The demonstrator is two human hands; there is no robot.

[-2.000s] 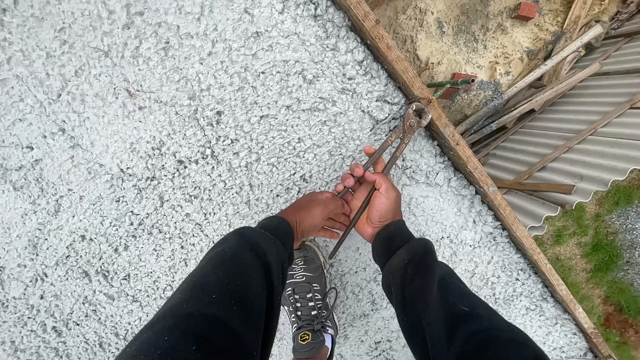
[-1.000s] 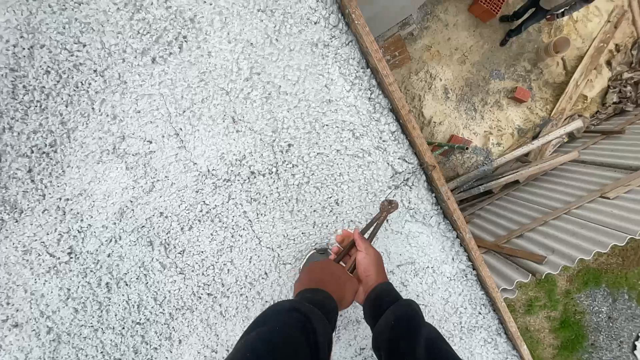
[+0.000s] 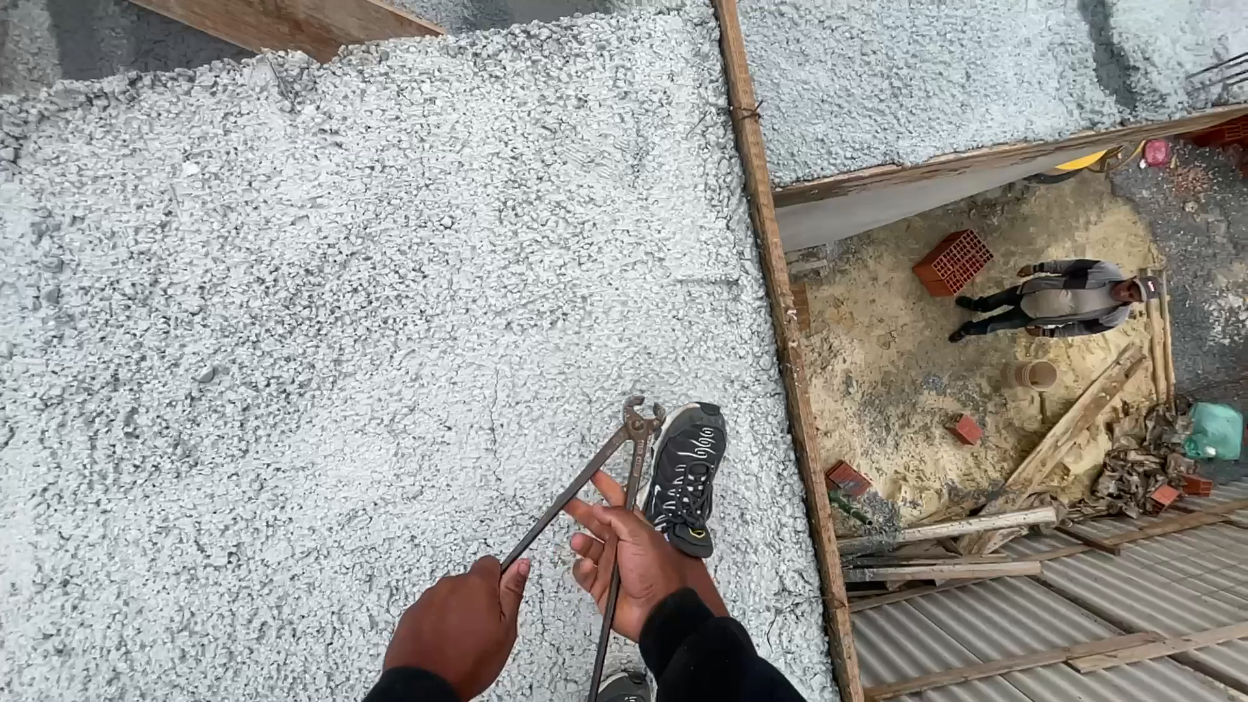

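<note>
Long-handled end-cutting nippers (image 3: 639, 426) of dark, rusty metal are spread apart over the rough concrete slab (image 3: 390, 322), jaws pointing up the view. My left hand (image 3: 455, 624) grips the end of the left handle. The other handle crosses the palm of my right hand (image 3: 629, 561), whose thumb lies over it, while some fingers extend toward the left handle. Just right of the jaws is a dark lace-up shoe (image 3: 687, 478) on my foot; part of another shoe (image 3: 624, 687) shows at the bottom edge.
A wooden form board (image 3: 785, 341) with wire ties edges the slab. Beyond it, the ground drops well below, where a person (image 3: 1063, 297) stands near hollow bricks (image 3: 953, 263), a bucket (image 3: 1035, 374) and loose planks (image 3: 1072, 429). Corrugated roofing (image 3: 1121, 604) lies at lower right.
The nippers' handles have spread wide, and my left hand has moved away from my right. The view has shifted, showing more of the slab's far edge and the ground below.
</note>
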